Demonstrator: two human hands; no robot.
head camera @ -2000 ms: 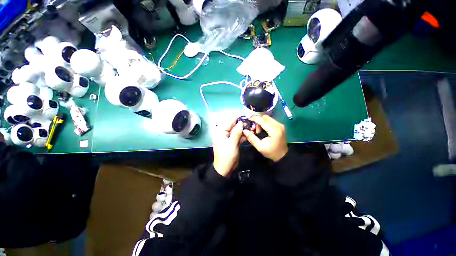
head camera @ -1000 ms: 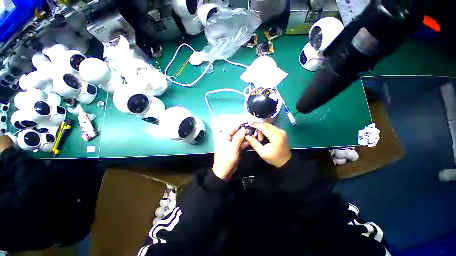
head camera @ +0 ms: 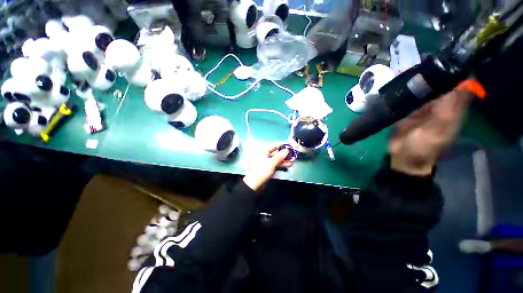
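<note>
My left hand (head camera: 268, 166) is at the bench's front edge, its fingertips closed on a small dark part (head camera: 289, 154). My right hand (head camera: 427, 134) is raised at the right, below the black electric screwdriver (head camera: 395, 103), and is blurred; whether it touches anything cannot be told. The screwdriver hangs slanted, its tip pointing down left. An open camera housing (head camera: 308, 134), white with a shiny dark inside, lies just behind and right of my left hand. A white pad (head camera: 309, 103) lies behind it. A thin pen-like tool (head camera: 330, 152) lies at its right.
White pan-tilt cameras (head camera: 217, 137) stand on the green bench (head camera: 143, 134) at the left, one (head camera: 371, 86) at the back right. A white cable (head camera: 229, 96) and clear plastic bag (head camera: 285, 54) lie mid-bench. A yellow tool (head camera: 55, 122) is at far left. A carton (head camera: 103, 220) stands below.
My right hand has let go of the small dark part and moved up right toward the screwdriver. My left hand still holds the part. The view has tilted and shifted.
</note>
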